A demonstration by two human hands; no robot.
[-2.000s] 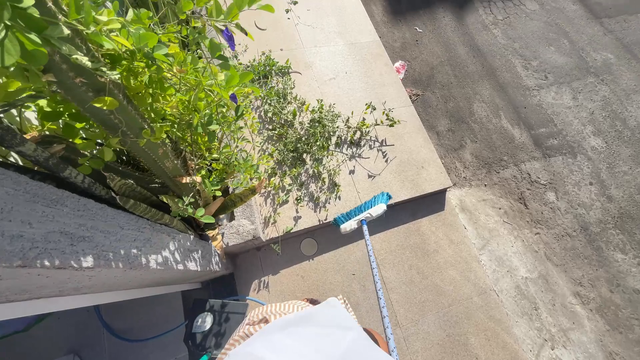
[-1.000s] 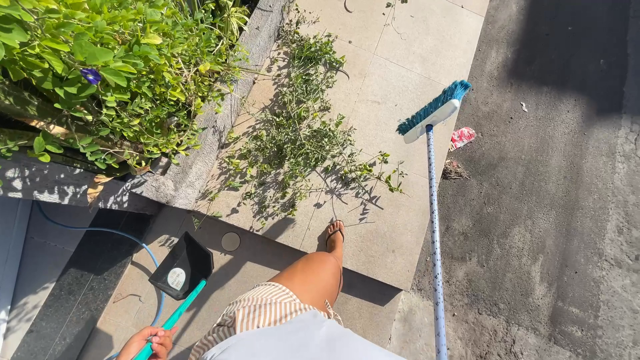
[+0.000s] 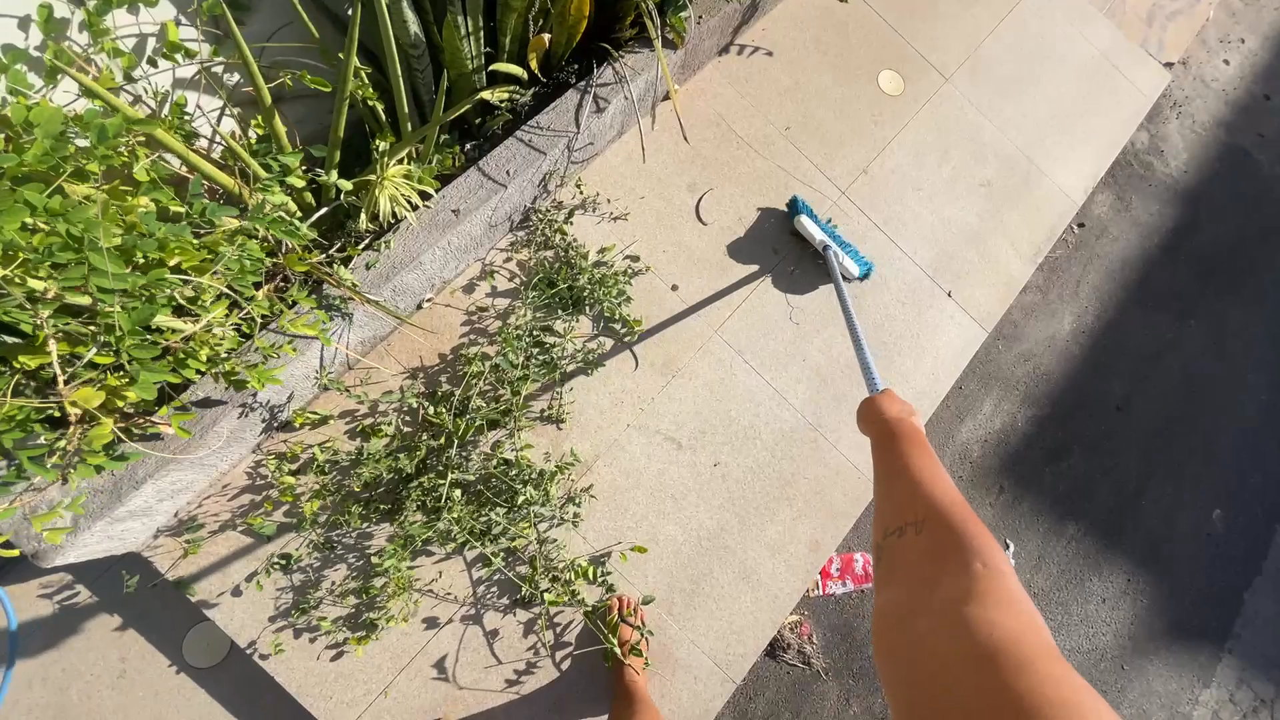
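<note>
My right hand (image 3: 888, 412) is closed around the pale, dotted handle (image 3: 853, 325) of a broom, with the arm stretched forward. The broom's head (image 3: 830, 240), a white block with blue bristles, is above the tiled pavement, and its shadow falls to the left. Cut leafy vines (image 3: 450, 440) lie in a long heap on the tiles to the left of the broom. My left hand is out of view. A bare foot (image 3: 628, 630) stands at the lower end of the heap, with some sprigs over it.
A rough concrete planter curb (image 3: 400, 265) holding green plants (image 3: 130, 250) runs along the left. Dark asphalt (image 3: 1100, 420) borders the tiles on the right, where a red wrapper (image 3: 845, 573) and a dry clump (image 3: 797, 643) lie. A blue hose (image 3: 10, 640) shows at lower left.
The broom has moved from over the asphalt edge to over the tiles beyond the vines. My left hand, on the green dustpan handle a second ago, has left the view. The view has shifted strongly.
</note>
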